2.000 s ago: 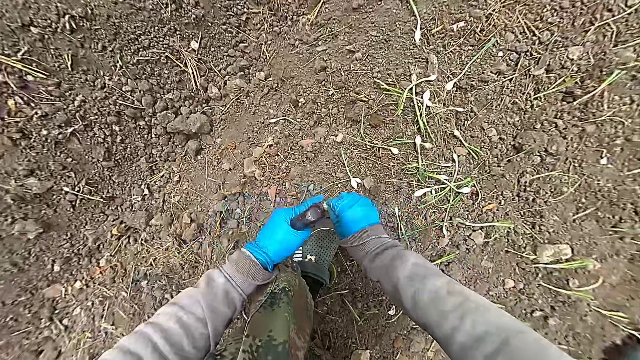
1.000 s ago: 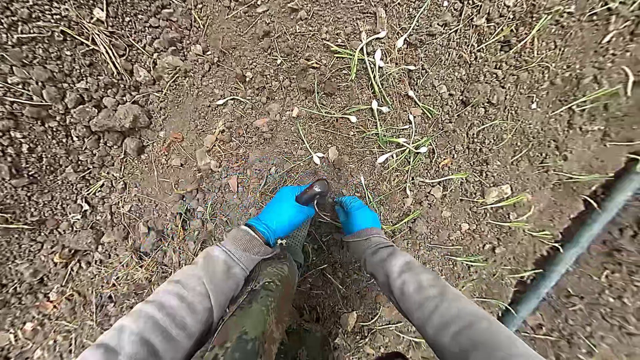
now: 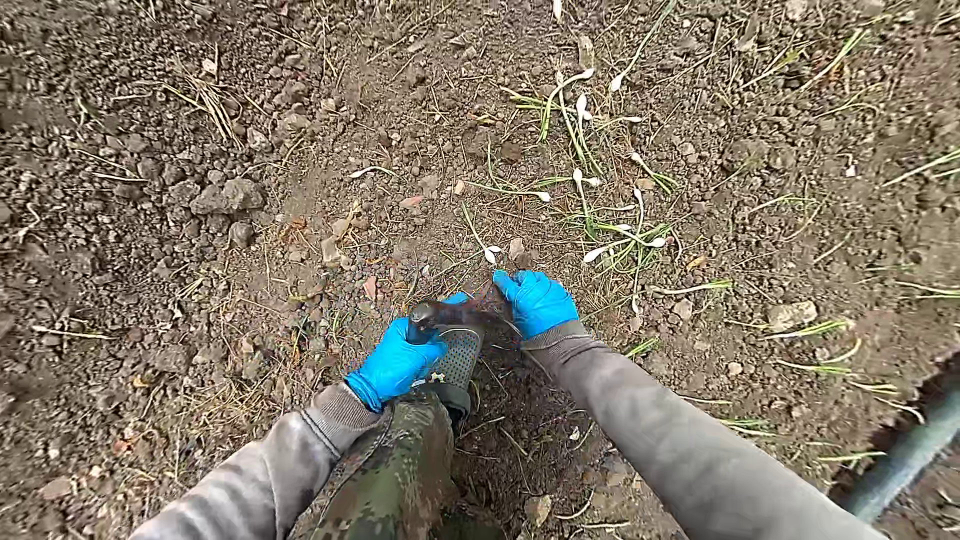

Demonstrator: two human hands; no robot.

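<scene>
My left hand, in a blue disposable glove, is closed around a dark tool handle with a rounded end, just above my shoe. A blurred dark part runs from the handle toward my right hand, also blue-gloved, whose fingers are curled beside it; whether they hold anything is unclear. A small white bulb with green leaves lies on the soil just ahead of my hands. More white bulbs with long green shoots lie scattered ahead and to the right.
Loose soil with clods and stones surrounds me; a larger clod lies at the left. A grey-green pipe or hose crosses the lower right corner. Green shoots and a pale stone lie to the right. My camouflage-trousered leg is below.
My hands were close together two seconds ago and now stand farther apart. The dark handle stays in my left hand. The view has shifted, bringing in the pipe or hose at the right.
</scene>
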